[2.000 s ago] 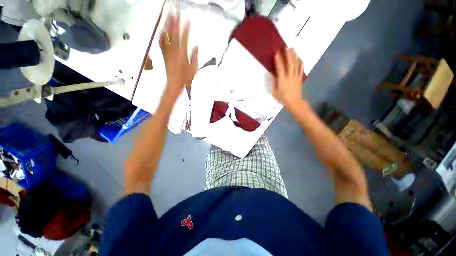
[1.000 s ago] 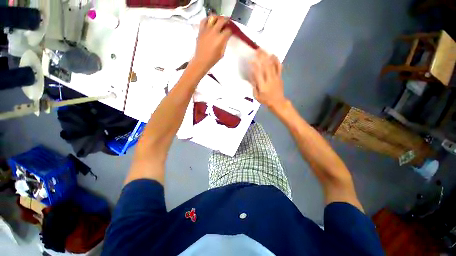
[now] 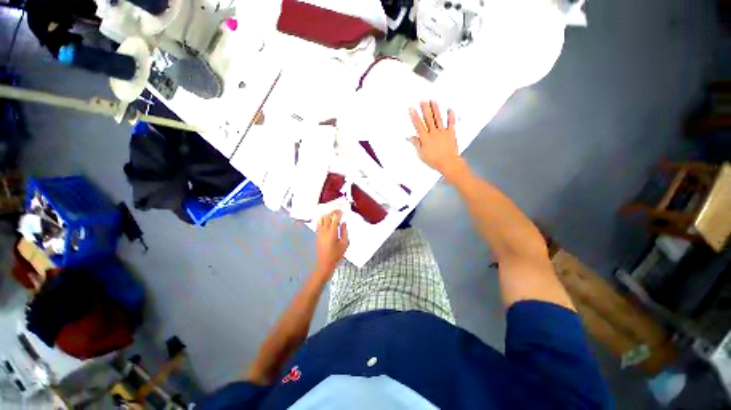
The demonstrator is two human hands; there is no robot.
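White and dark red cut pieces lie on the white table (image 3: 490, 80). A white panel with a dark red edge (image 3: 393, 86) lies flat on it. My right hand (image 3: 437, 142) rests flat with fingers spread at that panel's right side. My left hand (image 3: 330, 236) is at the near edge of the table, fingertips at white pieces beside a dark red piece (image 3: 367, 206). Whether it pinches one cannot be told. Another dark red piece (image 3: 332, 187) lies just left of it.
A sewing machine head (image 3: 439, 28) stands at the far side. A folded dark red stack (image 3: 327, 24) lies at the back. Thread cones (image 3: 104, 62) stand at the left. A blue crate (image 3: 78, 216) and a wooden bench (image 3: 613, 300) are on the floor.
My left hand has moved from the far part of the table to its near edge. My right hand has flattened on the table. The raised piece now shows its white side, lying flat.
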